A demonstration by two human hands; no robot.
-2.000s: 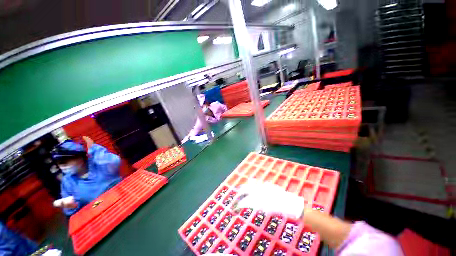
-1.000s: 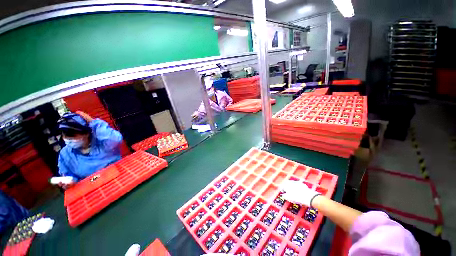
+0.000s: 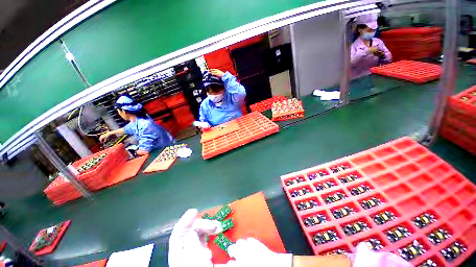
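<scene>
A flat orange-red sheet (image 3: pixel 261 219) lies in front of me with a few green circuit boards (image 3: pixel 223 213) on it. My gloved left hand (image 3: pixel 190 242) is over its left part, a finger against the boards; whether it grips one is unclear. My gloved right hand (image 3: pixel 256 254) reaches in from the right, its fingertips at the edge of the nearest green board (image 3: pixel 223 241); its grip cannot be told. The large red compartment tray (image 3: pixel 399 182) is at the right. Its left and near pockets hold boards; pockets toward the far right are empty. My right sleeve covers its near edge.
A white paper (image 3: pixel 130 256) and a small board tray (image 3: pixel 49 237) are at the left. Three co-workers sit across the green bench (image 3: pixel 334 130), with red trays (image 3: pixel 242 134) before them. A metal post (image 3: pixel 446 73) and a tray stack (image 3: pixel 462 122) stand at the right.
The view has turned left. My right hand has moved from the compartment tray to the flat sheet. My left hand, barely in view before, is now over the sheet's boards.
</scene>
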